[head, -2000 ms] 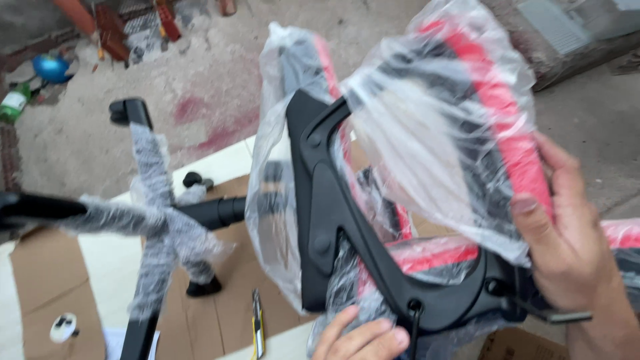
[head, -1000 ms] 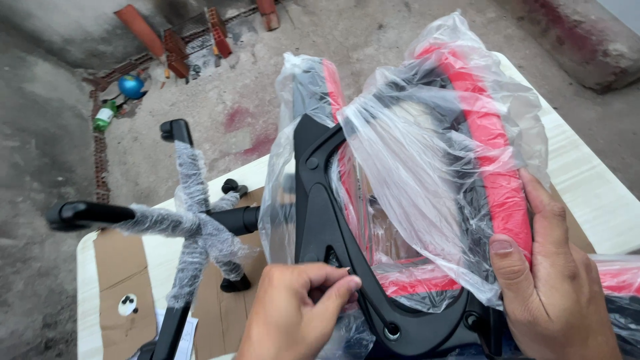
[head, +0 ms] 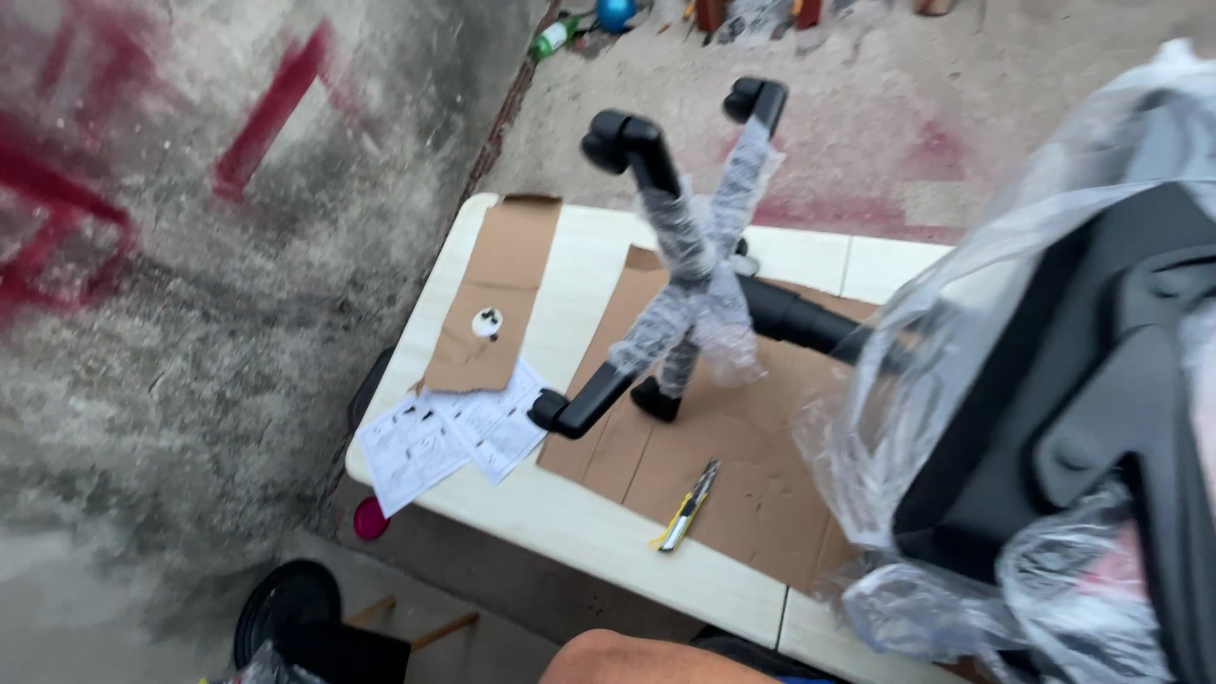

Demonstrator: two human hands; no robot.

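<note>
Neither of my hands shows; a bare limb (head: 655,657), arm or knee, enters at the bottom edge. At right, a black plastic armrest (head: 1007,399) lies against chair parts in clear plastic wrap (head: 874,427). A chair's star base (head: 698,275), its legs wrapped in translucent packing and black casters on their ends, lies on its side. Its black gas-lift column (head: 798,318) points toward the wrapped parts. A yellow utility knife (head: 689,508) lies on a cardboard sheet (head: 608,437). On a smaller cardboard piece (head: 513,247) is a white disc (head: 487,323) with small dark pieces.
Printed diagram sheets (head: 413,451) lie at the left corner of the white folding table (head: 560,513). A rough concrete wall (head: 237,285) stands at left. Below the table are a black round object (head: 288,608) and a pink item (head: 370,519). A green bottle (head: 554,38) and blue ball (head: 616,13) lie beyond.
The view has swung left. Both hands, seen earlier at the armrest and the red-edged wrapped part, are out of frame. The diagram sheets and more of the wall show.
</note>
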